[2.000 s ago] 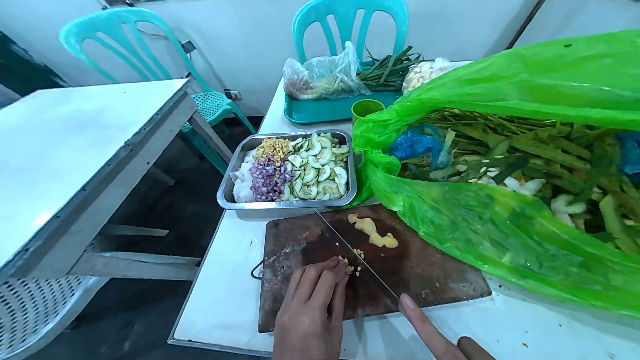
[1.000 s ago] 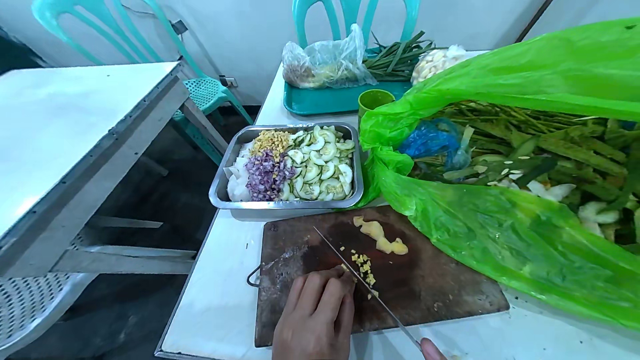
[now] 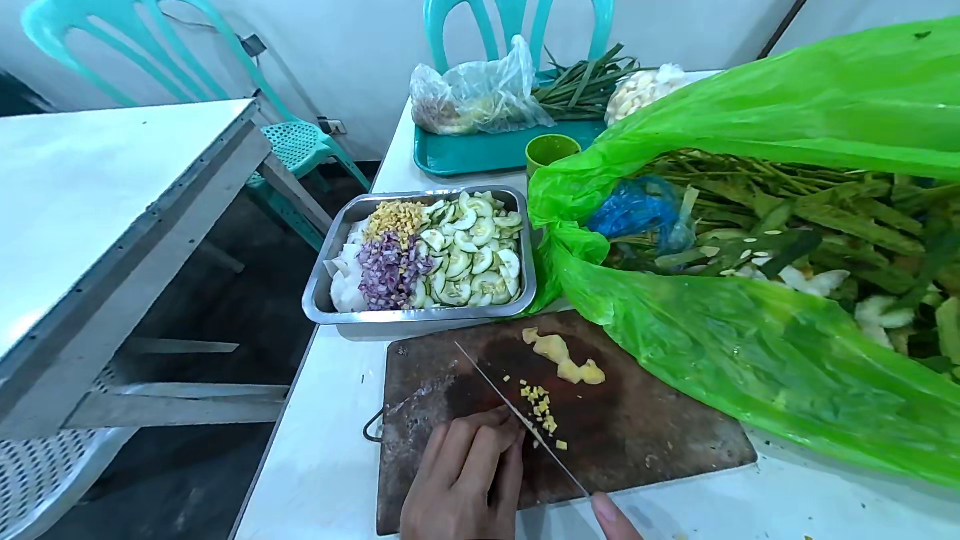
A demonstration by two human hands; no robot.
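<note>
My left hand (image 3: 466,476) lies on a dark wooden cutting board (image 3: 660,435), fingers curled against the left side of a knife blade (image 3: 517,414); whatever is under the fingertips is hidden. Only a finger of my right hand (image 3: 613,517) shows at the bottom edge, at the near end of the knife; the handle is out of sight. Small yellow diced bits (image 3: 541,409), apparently ginger, lie just right of the blade. Behind them is a peeled ginger piece (image 3: 564,358). A steel tray (image 3: 420,316) beyond the board holds sliced cucumber (image 3: 469,247), chopped purple onion (image 3: 388,271), minced yellow bits and white slices.
A green plastic bag (image 3: 720,337) full of peelings and stalks covers the right side. Behind stand a green cup (image 3: 551,150) and a teal tray (image 3: 480,154) with a clear bag (image 3: 480,94) and green leaves. Another white table (image 3: 112,187) is at left.
More diced yellow bits show beside the blade than two seconds ago. Less of my right hand is in view than two seconds ago. My left hand stays beside the blade.
</note>
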